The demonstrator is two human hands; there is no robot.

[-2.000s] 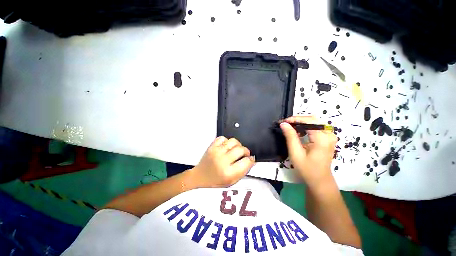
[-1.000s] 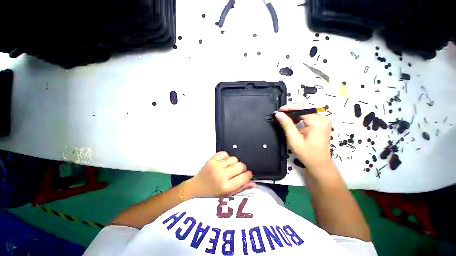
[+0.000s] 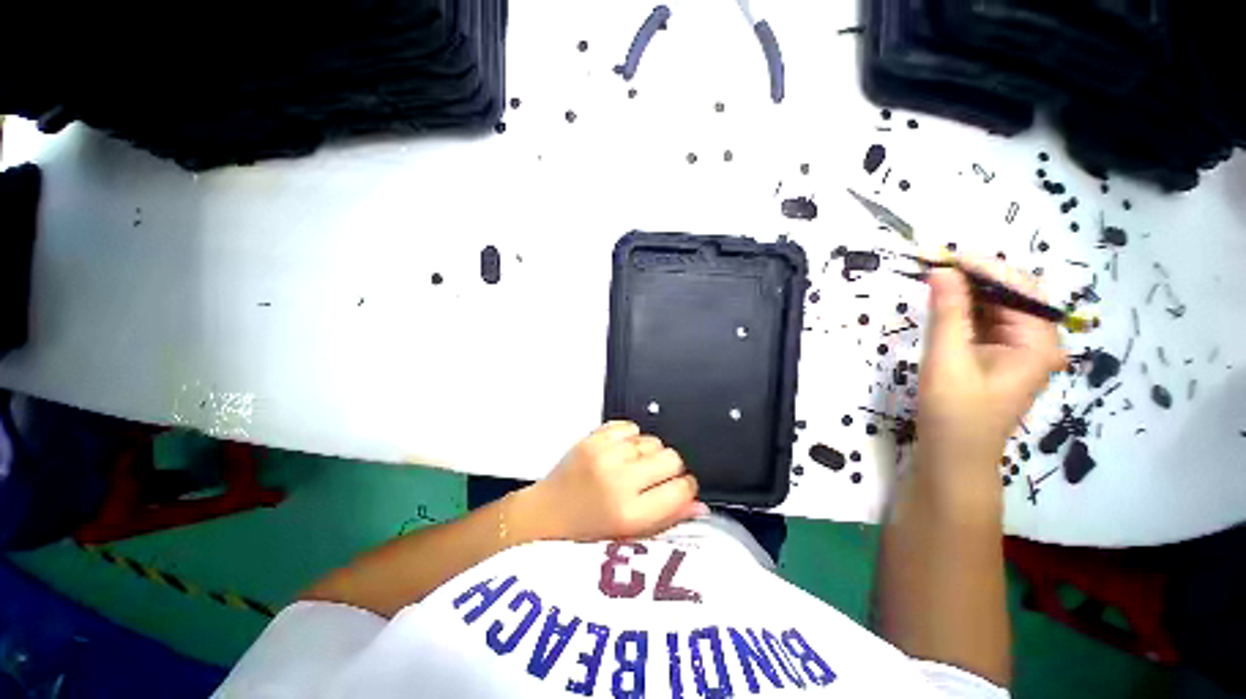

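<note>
A black tablet case [image 3: 697,341] lies flat on the white table, its raised rim upward. Three small holes show as white dots in its back. My left hand [image 3: 622,481] holds the case's lower left corner, with the fingers over the rim. My right hand [image 3: 991,341] is to the right of the case, clear of it, and grips a slim dark pen-like tool [image 3: 1018,296] with a yellow end. The tool's thin tip points left. A second knife's pointed metal blade [image 3: 881,215] lies beyond the right hand; its yellow handle is partly hidden by that hand.
Tall stacks of black cases stand at the back left [image 3: 342,82] and back right [image 3: 957,55]. Side cutters with spread dark handles [image 3: 775,62] lie beyond the case. Black plugs, oval pieces [image 3: 1078,462] and thin strips are scattered at the right. A black object [image 3: 17,260] is at the left edge.
My right hand has moved with the tool from inside the case out to the right, over the scraps. White dots in the case rose from one to two to three. My left hand stays at the corner.
</note>
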